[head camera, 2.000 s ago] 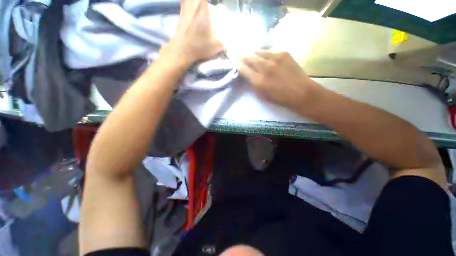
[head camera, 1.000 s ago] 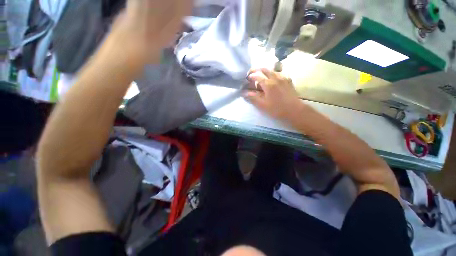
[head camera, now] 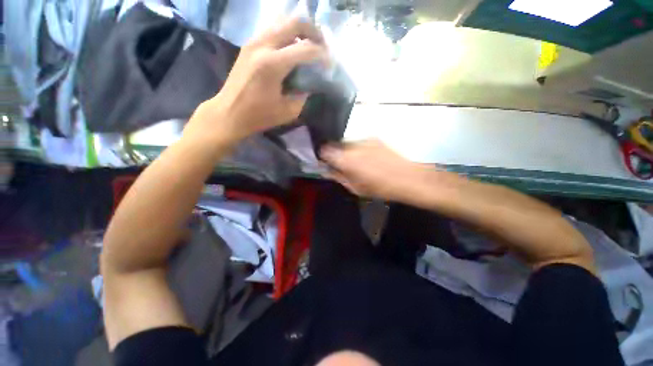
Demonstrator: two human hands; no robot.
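A dark grey panel (head camera: 331, 114) with a pale piece at its lower edge is stretched between my two hands, left of the needle area. My left hand (head camera: 276, 75) holds its upper part, fingers bent round the cloth. My right hand (head camera: 358, 166) pinches its lower edge at the front edge of the table. More dark grey cloth (head camera: 150, 71) and pale cloth lie bunched to the left. The needle and presser foot are lost in lamp glare.
The sewing machine's green panel (head camera: 566, 21) is above right, over the cream bed (head camera: 472, 68). Red-handled snips (head camera: 634, 159) lie at the table's right end. A red-rimmed basket (head camera: 284, 236) of cloth stands below left. Pale cloth (head camera: 458, 275) lies low on the right.
My left hand has come down and right onto the dark cloth. My right hand has moved down to the table edge. The pale bunch at the needle has given way to dark cloth.
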